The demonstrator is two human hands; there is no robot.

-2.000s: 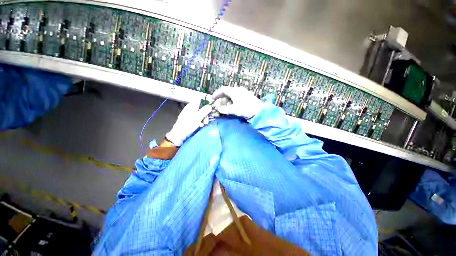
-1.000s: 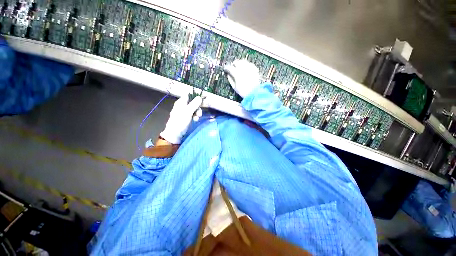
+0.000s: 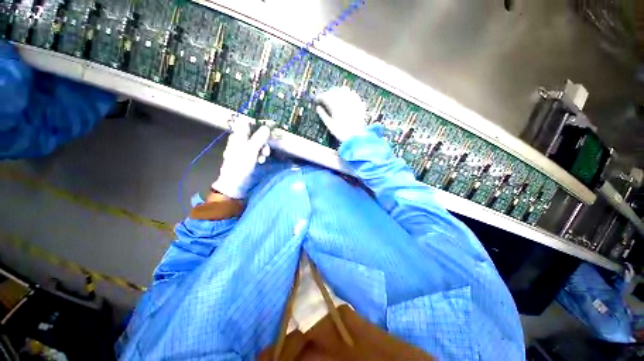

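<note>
Green circuit boards stand edge to edge in a long row between pale conveyor rails. My right hand, in a white glove, is over the boards at the middle of the row, fingertips down at a board's surface. Whether it grips a part there is too small to tell. My left hand, gloved too, is at the near rail with thumb and fingers close together. A small dark piece seems to be at its fingertips, too blurred to name.
A blue coiled cord crosses over the boards and hangs by my left hand. Blue sleeves of other people show at the left and lower right. A black carrier with a green board is at the far right.
My right hand has moved from near my chest out over the boards. My left hand has moved left, away from my chest, to the near rail. The view has shifted slightly.
</note>
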